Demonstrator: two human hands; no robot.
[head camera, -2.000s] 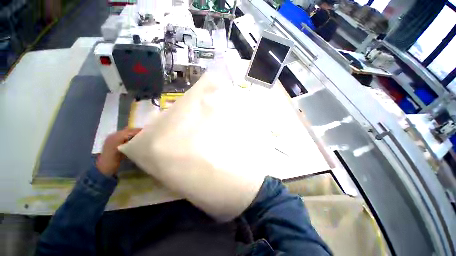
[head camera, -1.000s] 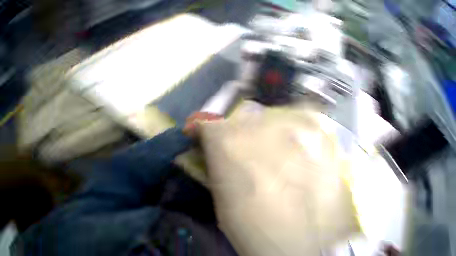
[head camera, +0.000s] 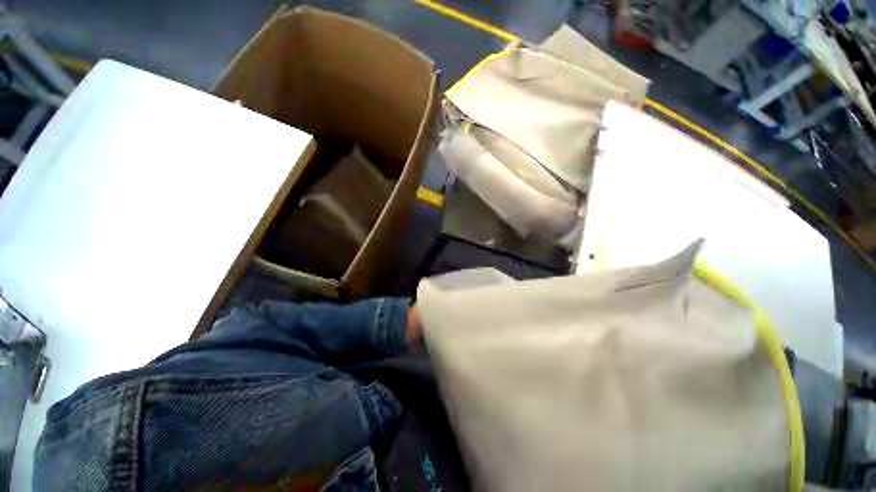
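Note:
The beige workpiece (head camera: 615, 384) fills the lower right of the head view, with a wrinkled surface and a pointed upper corner. A yellow tape (head camera: 783, 375) runs curved down its right edge. My left hand (head camera: 415, 327) shows only as a small strip of skin at the end of the blue denim sleeve, at the workpiece's upper left edge; its fingers are hidden behind the piece, which it holds. My right hand cannot be made out.
An open cardboard box (head camera: 413, 144) with a dark beige piece inside stands ahead on the left. Beige pieces with yellow edging (head camera: 547, 115) lie stacked right of it. A white table (head camera: 134, 192) is at left, and another white table (head camera: 692, 192) is behind the workpiece.
The view has swung left, away from the sewing machine and screen, to the box and the stack. The workpiece has come along with my left hand, off the area under the machine head.

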